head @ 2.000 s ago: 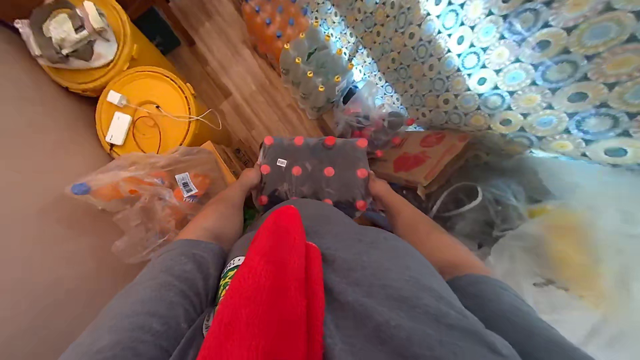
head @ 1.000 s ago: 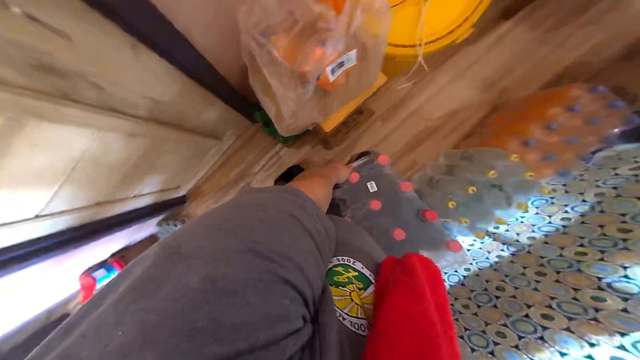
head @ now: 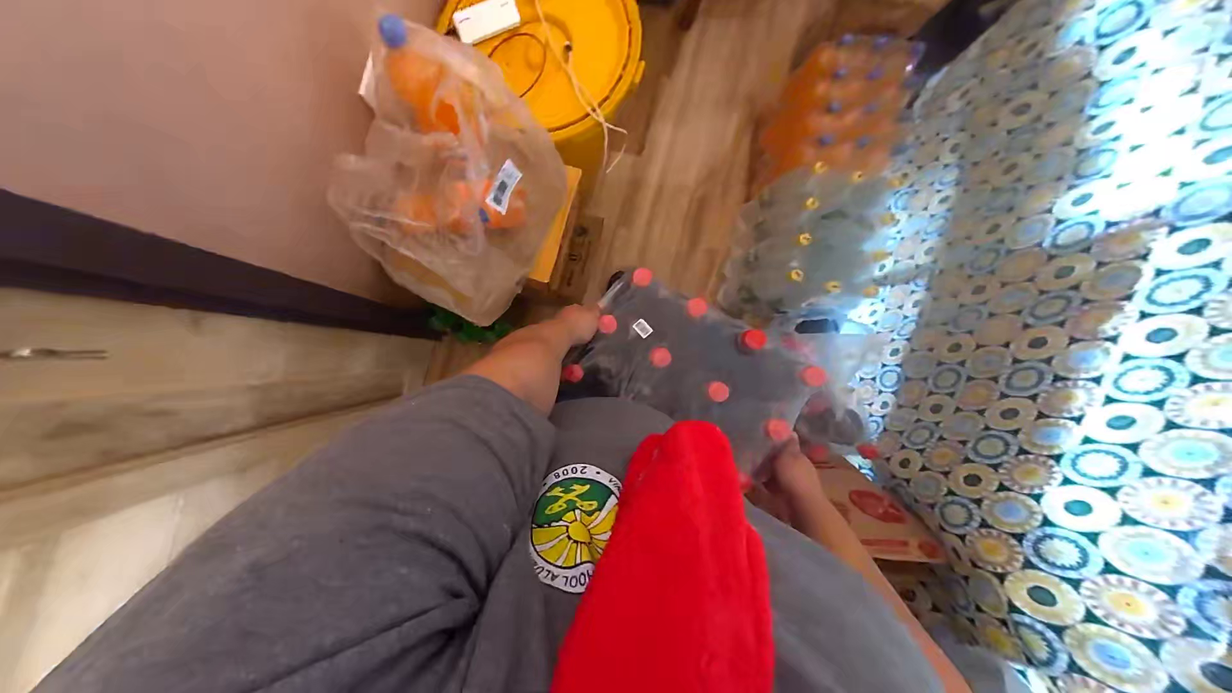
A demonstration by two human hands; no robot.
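A shrink-wrapped pack of dark bottles with red caps (head: 679,371) is held in front of my body at the middle of the head view, tilted down to the right. My left hand (head: 576,332) grips its left end, fingers mostly hidden beneath or behind the wrap. At the lower right corner my right hand (head: 791,472) holds the plastic, its fingers partly out of sight. A red cloth (head: 679,568) hangs over the front of my grey shirt, just below the pack.
Packs of yellow-capped clear bottles (head: 808,236) and blue-capped orange bottles (head: 842,106) stand on the floor beside a patterned curtain (head: 1088,414). A plastic bag with orange bottles (head: 452,173) sits by a yellow lidded bucket (head: 606,82). A cardboard box (head: 881,510) lies at right.
The view has swung strongly. The pack remains in my hands and now slants, where two seconds ago it was about level. My right hand, out of sight one second ago, shows again.
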